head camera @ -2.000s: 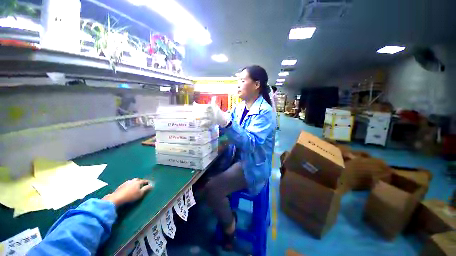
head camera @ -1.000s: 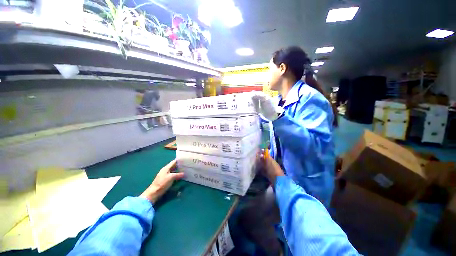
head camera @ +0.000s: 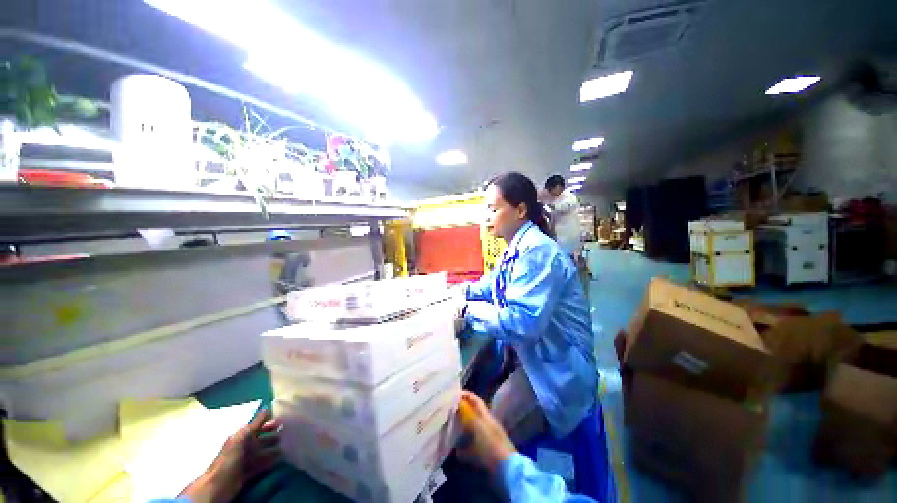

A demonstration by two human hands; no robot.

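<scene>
A stack of several white retail boxes (head camera: 369,393) stands turned at an angle close in front of me, slightly blurred, with faint red print on the sides. My left hand (head camera: 241,454) is at the stack's left side, fingers against it. My right hand (head camera: 480,432) presses the right side, with an orange-yellow item (head camera: 466,408) at its fingers. The stack is held between both hands; its underside is hidden. More flat white boxes (head camera: 369,299) show at the top rear; whether they lie on this stack or behind it I cannot tell.
Yellow sheets (head camera: 148,447) lie at left on the green bench (head camera: 236,391). A seated coworker (head camera: 531,305) in a blue smock is beyond the stack, on a blue stool (head camera: 580,457). Brown cartons (head camera: 693,339) stand on the floor at right. A plant shelf (head camera: 197,201) runs above.
The stack is nearer me, lower and turned, with both my hands still at its sides. The coworker's gloved hand has left the boxes, and the coworker now faces the bench. My view has shifted.
</scene>
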